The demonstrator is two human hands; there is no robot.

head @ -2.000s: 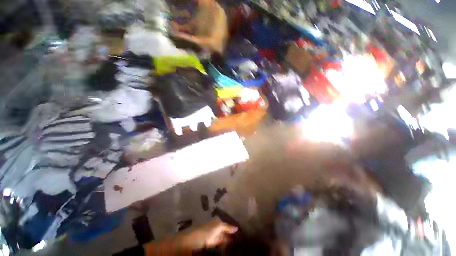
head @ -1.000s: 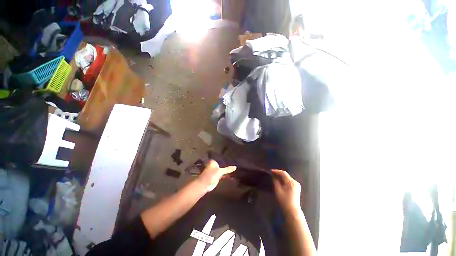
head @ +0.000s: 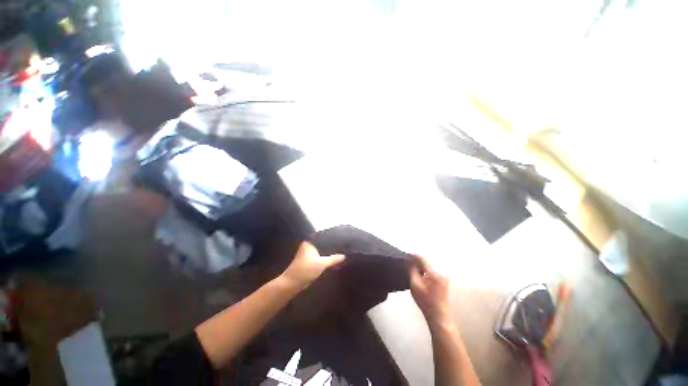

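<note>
A dark cut piece [head: 362, 260] is stretched between my two hands at the near edge of the pale table [head: 362, 177]. My left hand [head: 308, 265] pinches its left end with the thumb on top. My right hand [head: 428, 285] holds its right end, with the fingertips partly hidden. A steam iron [head: 532, 310] is on the table to the right of my right hand, its hose running down towards me. A second dark panel [head: 486, 207] lies further back on the table.
A dark bundle with pale pieces [head: 211, 179] lies at the table's left. A dark cord or rod [head: 573, 226] crosses the table's right side. A white board [head: 85, 354] is low at left. Glare washes out the far table.
The view has swung right onto the table, bringing the iron and second panel into view. The dark piece, still held in both hands, is now at the table edge and spread more open.
</note>
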